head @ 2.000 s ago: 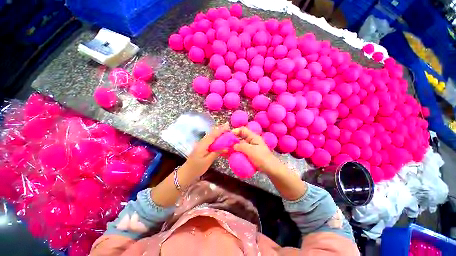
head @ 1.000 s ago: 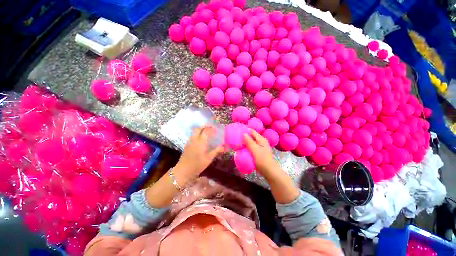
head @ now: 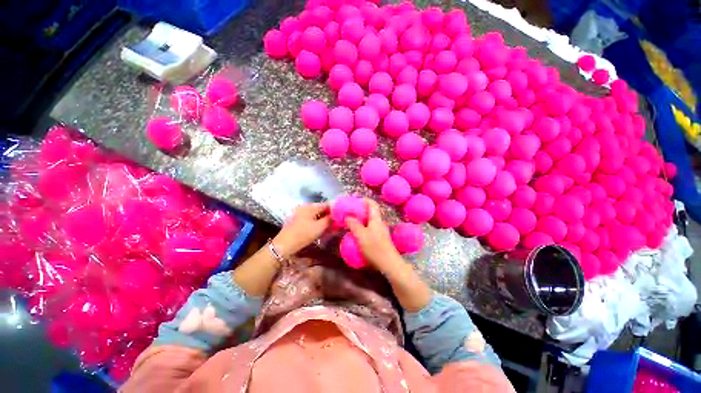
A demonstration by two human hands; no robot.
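My left hand [head: 306, 224] has its fingers pinched beside a pink ball [head: 348, 209], at what looks like the edge of a clear bag; the film is hardly visible. My right hand [head: 372, 232] holds this ball from the right. A second pink ball [head: 353, 250] hangs or is held just below, partly behind the right fingers. Another pink ball [head: 407, 238] is just right of my right hand. The stack of clear bags [head: 296, 186] lies flat at the table edge, beyond my left hand.
Loose pink balls [head: 500, 146] cover the table's right side. Bagged balls [head: 218, 121] lie at upper left near a white box [head: 169, 54]. A crate of bagged balls [head: 115, 238] is at left. A black cup [head: 555, 280] stands at the right edge by white sheeting [head: 638, 295].
My right hand has moved slightly left and now overlaps the balls more. A ball now shows to its right. The clear film seen by my left fingers is no longer distinct.
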